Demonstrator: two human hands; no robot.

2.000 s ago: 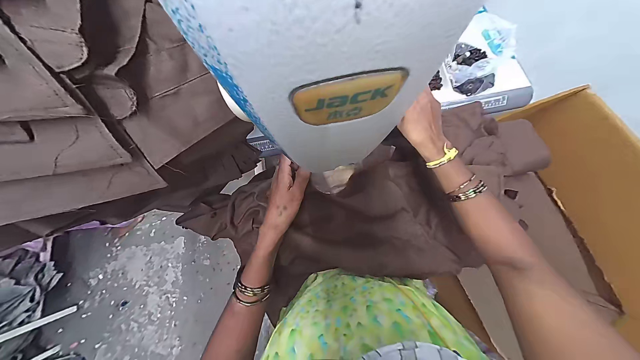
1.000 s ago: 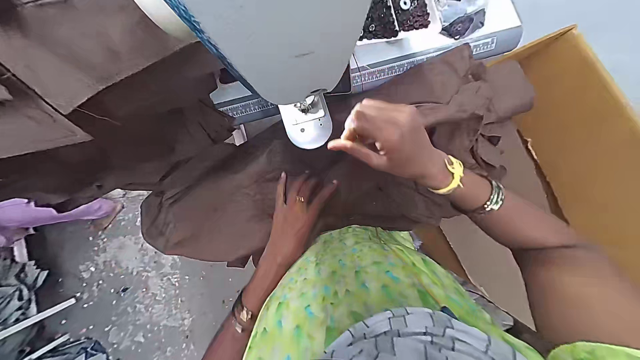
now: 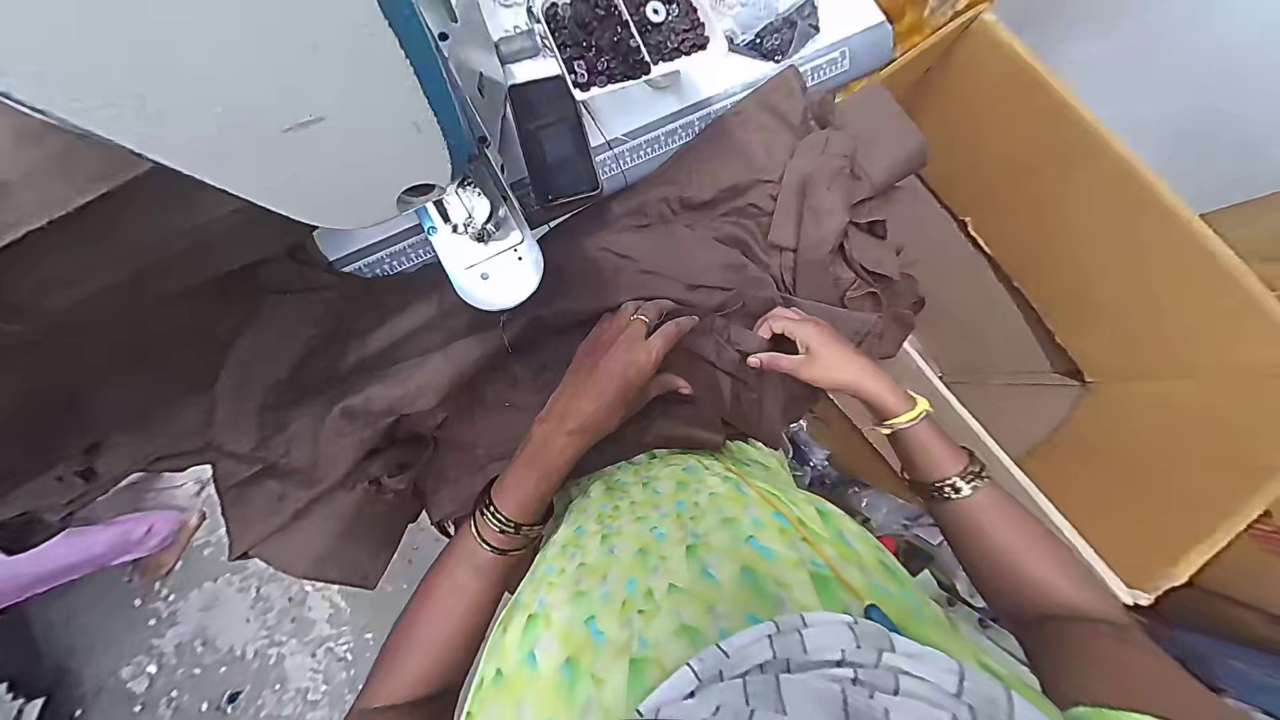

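Note:
Brown fabric (image 3: 400, 360) lies in folds across the sewing machine's bed and hangs over the front edge. My left hand (image 3: 620, 370) rests on the cloth, fingers bent and apart, right of the machine's white rounded arm end (image 3: 492, 270). My right hand (image 3: 810, 350) is at gathered folds farther right, thumb and index finger curled toward each other; whether cloth is pinched between them cannot be made out. The grey-white sewing machine head (image 3: 230, 110) fills the upper left. A loose thread hangs just below the arm end.
An open cardboard box (image 3: 1090, 220) stands at the right. Behind the cloth are a white tray of dark buttons (image 3: 600, 45), a clear plastic bag (image 3: 770, 30) and a black phone-like object (image 3: 555, 140). At the lower left, a person's purple-clad leg (image 3: 90, 555) and bare foot show above the floor.
My right hand has moved from beside the machine's arm end down to the folds on the right. The fabric now spreads farther left and hangs lower. The view has shifted.

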